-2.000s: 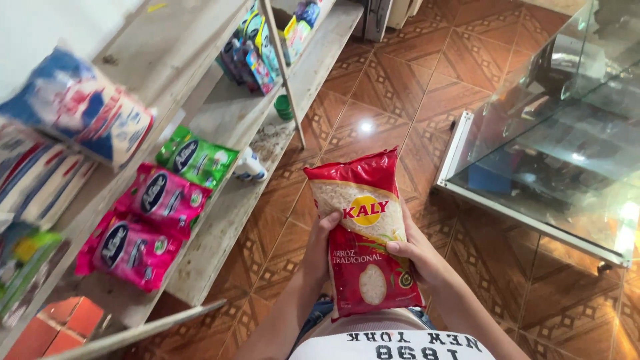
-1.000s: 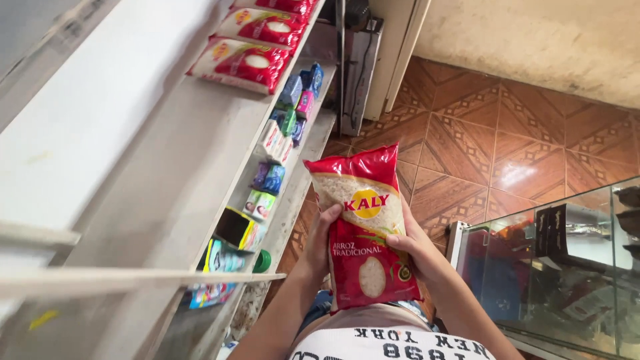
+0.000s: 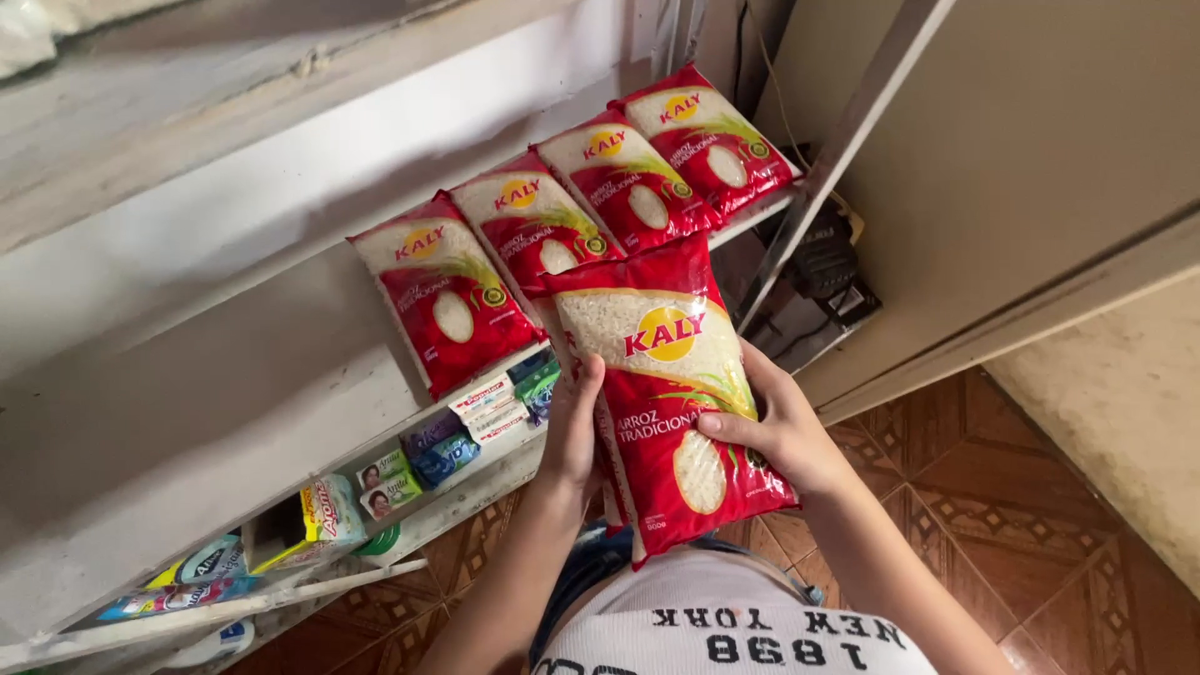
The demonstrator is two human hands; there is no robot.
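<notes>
A red and clear plastic bag of Kaly rice (image 3: 670,403) is held upright in front of my body, its printed face toward me. My left hand (image 3: 574,431) grips its left side, with the thumb along the edge. On the right side my right hand (image 3: 773,427) holds it, thumb over the front. At least one more bag seems to lie behind it, showing at its left edge. Several matching rice bags (image 3: 450,291) lie side by side in a row on the shelf (image 3: 234,384), just beyond the held bag, whose top overlaps one of them in view.
Bar soaps (image 3: 445,459) and colourful packets (image 3: 202,567) sit on a lower shelf. A thin pale bar (image 3: 216,605) crosses at lower left. A metal shelf post (image 3: 834,159) stands right of the row, near a dark device (image 3: 825,253) and a beige panel (image 3: 1012,169). The floor is tiled.
The view has swung from the glass case and other shelves to the row of rice bags, now much nearer. Both hands have kept hold of the rice bag throughout.
</notes>
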